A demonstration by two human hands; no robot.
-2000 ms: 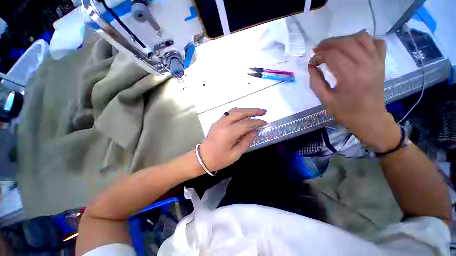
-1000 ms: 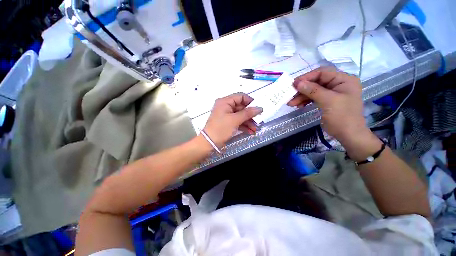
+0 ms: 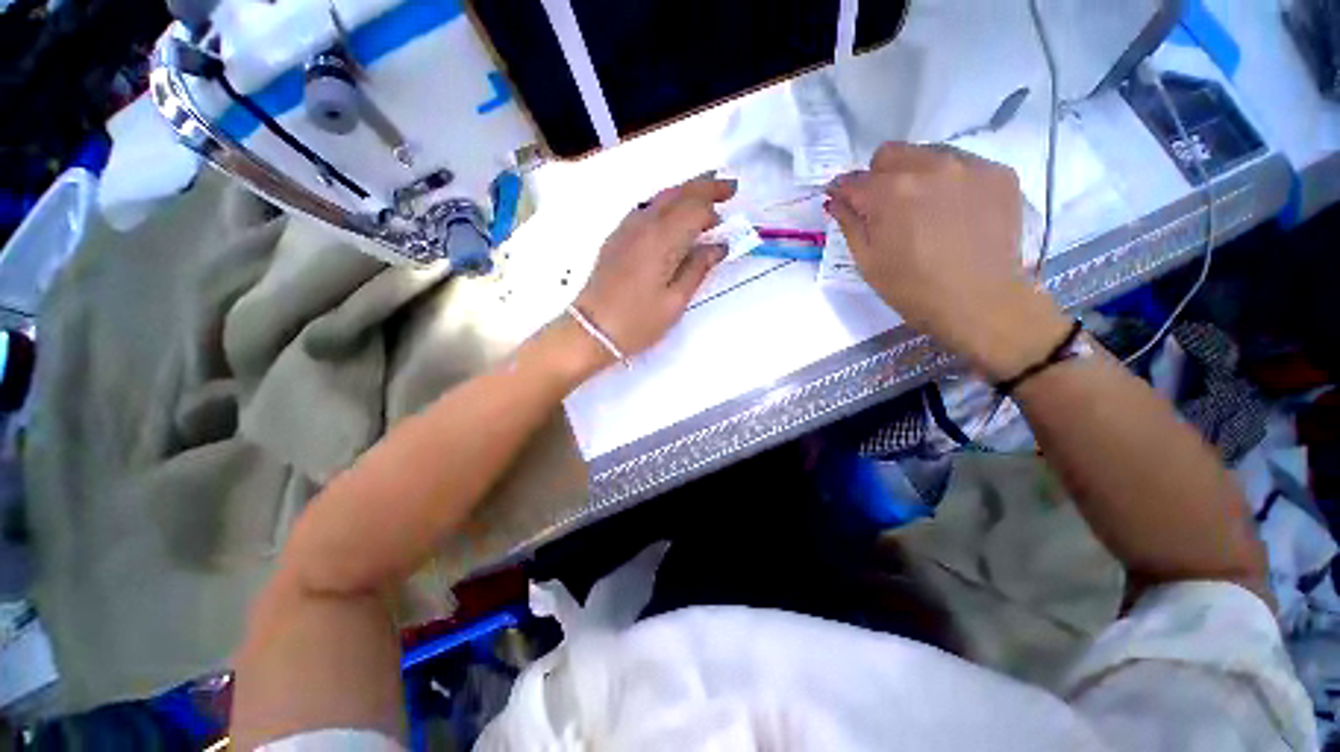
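My left hand (image 3: 647, 276) is over the white table, with a small white label (image 3: 739, 235) at its fingertips; its grip is partly hidden. My right hand (image 3: 941, 243) is farther right, fingers bent, with another white printed strip (image 3: 841, 262) hanging below its fingertips. A pink-red pen or snips (image 3: 794, 235) and a blue tool (image 3: 791, 251) lie between the hands, partly covered. The olive-khaki cloth (image 3: 316, 353) lies in folds left of my left hand, reaching the needle area.
The sewing machine head (image 3: 382, 88) is at upper left, with a round grey-blue part (image 3: 467, 247) beside the cloth. A dark panel (image 3: 691, 59) stands behind. A whitish printed strip (image 3: 823, 132) lies at the back. A measuring tape (image 3: 779, 394) runs along the front edge; a white cable hangs right.
Both hands held one label between them a second ago; now they are farther up the table and apart, with separate white pieces at their fingertips. The view has shifted slightly.
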